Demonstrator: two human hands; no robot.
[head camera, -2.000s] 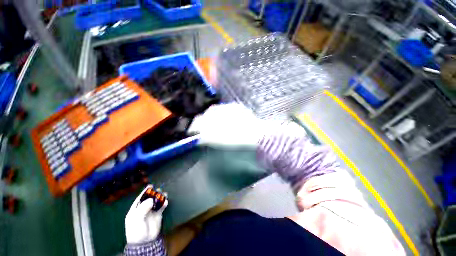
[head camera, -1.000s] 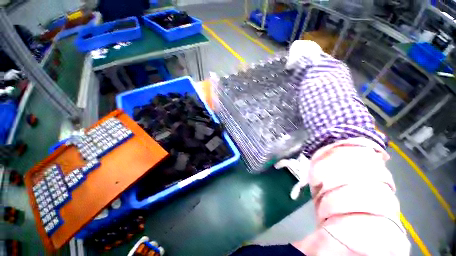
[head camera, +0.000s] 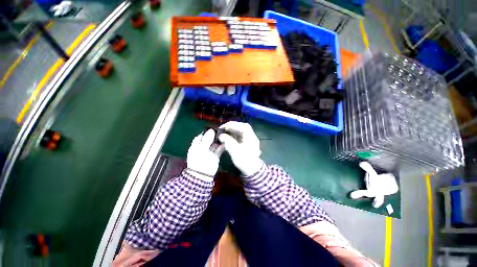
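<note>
My left hand (head camera: 203, 154) and my right hand (head camera: 241, 146), both in white gloves, meet above the lap at the bench's near edge. Between their fingertips is a small dark piece (head camera: 217, 136), mostly covered by the gloves; it looks like the coil assembly, but no copper shows clearly. What the right fingers hold beside it is hidden. Several coil assemblies (head camera: 212, 111) are grouped just beyond the hands, under the orange board's near side. The orange board (head camera: 246, 67) bears rows of blue parts (head camera: 253, 43) with pale patterned faces.
A blue bin (head camera: 293, 121) holds black pieces. A smaller blue bin (head camera: 209, 95) sits under the board. Stacked clear trays (head camera: 397, 114) stand at right, a spare white glove (head camera: 377, 185) near them. The green conveyor (head camera: 99, 172) at left carries spaced coil assemblies (head camera: 50, 140).
The view has turned left and down. My right hand has come from the clear trays to meet my left hand, which was at the lower edge holding a coil assembly.
</note>
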